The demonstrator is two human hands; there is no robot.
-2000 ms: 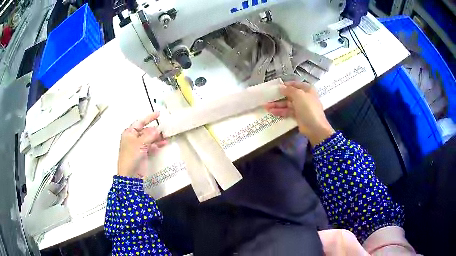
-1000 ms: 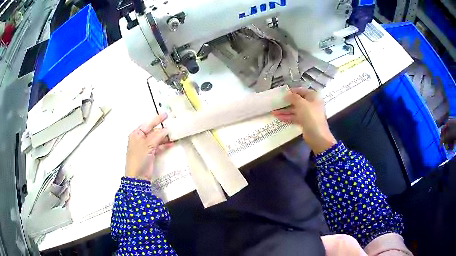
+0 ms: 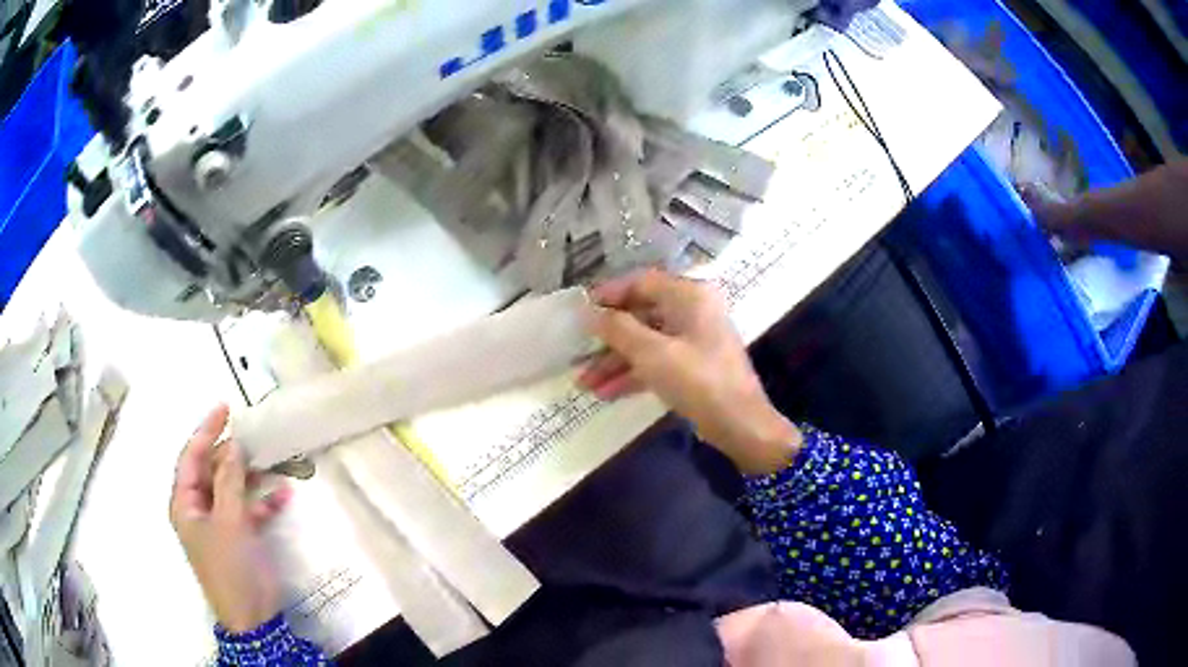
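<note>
A beige-grey fabric strip [image 3: 424, 371] is stretched between my two bare hands in front of the sewing machine [image 3: 339, 98]. My left hand [image 3: 228, 515] holds its left end. My right hand [image 3: 671, 358] holds its right end. Paired strips [image 3: 417, 521] lie beneath it, splayed, with their lower ends over the table's front edge. Their upper part is partly hidden by the held strip. The yellow tape [image 3: 332, 331] runs from the needle area under the strips. The needle is not clearly visible.
A heap of sewn strips [image 3: 560, 176] lies under the machine arm. Loose unsewn strips [image 3: 39, 443] lie at the left. A blue bin [image 3: 977, 248] with fabric stands at the right, where another person's hand [image 3: 1075, 215] reaches in. Another blue bin [image 3: 37, 156] is at the upper left.
The view has shifted and tilted, so the table appears further left. Both hands still hold the strip. The other person's hand has come further into the right bin.
</note>
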